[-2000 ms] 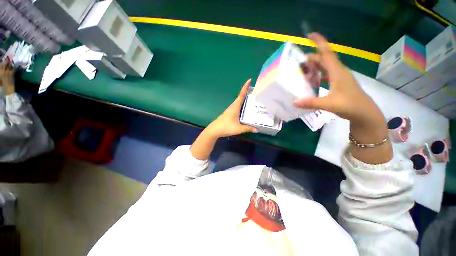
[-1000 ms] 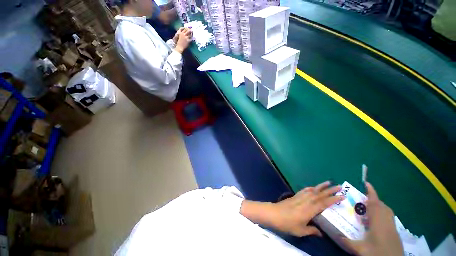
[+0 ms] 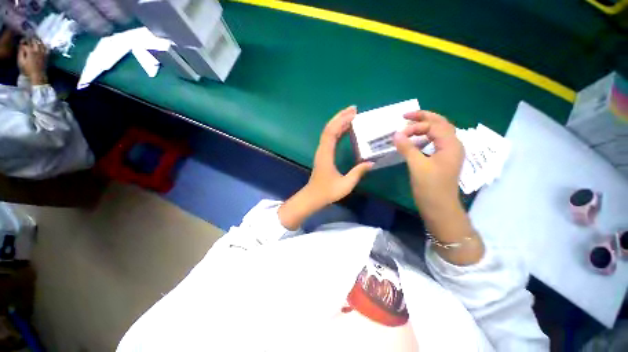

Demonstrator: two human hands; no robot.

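Note:
A white box (image 3: 385,125) with a small dark-printed label (image 3: 383,142) on its upper face is held above the near edge of the green bench. My left hand (image 3: 330,165) grips the box's left side, thumb at the lower edge and fingers at the upper corner. My right hand (image 3: 434,151) is at its right side, fingertips resting on the face beside the label. The right fingers hide part of the box. Printed white leaflets (image 3: 482,157) lie just right of my right hand.
Pink watches (image 3: 584,205) stand on a white mat (image 3: 513,206) at right, with colour-striped boxes (image 3: 599,103) behind. White boxes (image 3: 200,41) and paper scraps (image 3: 120,51) are at upper left. Another person's hand (image 3: 32,60) and a red stool (image 3: 144,158) are at left.
The view has swung back from the left to the bench in front. The box is now held with its labelled face up; earlier its face with the round black picture showed.

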